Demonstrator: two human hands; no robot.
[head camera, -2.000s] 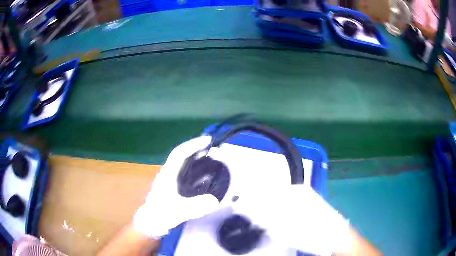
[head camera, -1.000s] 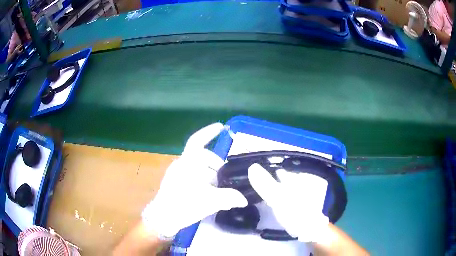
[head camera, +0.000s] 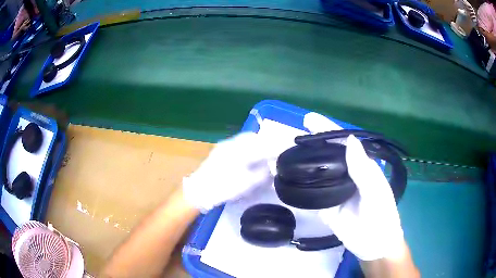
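My right hand, in a white glove, grips the upper ear cup of a black headset, thumb across its right side. The other ear cup is lower left, over the white liner. The headband curves round on the right, partly behind my right hand. My left hand, gloved and blurred, is at the left edge of the upper cup; I cannot tell if it grips it. The blue tray lies beneath. A white gloved fingertip shows behind the upper cup.
A tan board lies left of the tray, with a pink fan at lower left. Trays with headsets stand at the left edge and on the green belt at upper left. More trays and a person's pink sleeve are upper right.
The headset has been turned and raised, its upper cup now in my right hand. My left hand has shifted right towards that cup. The view has tilted down a little.
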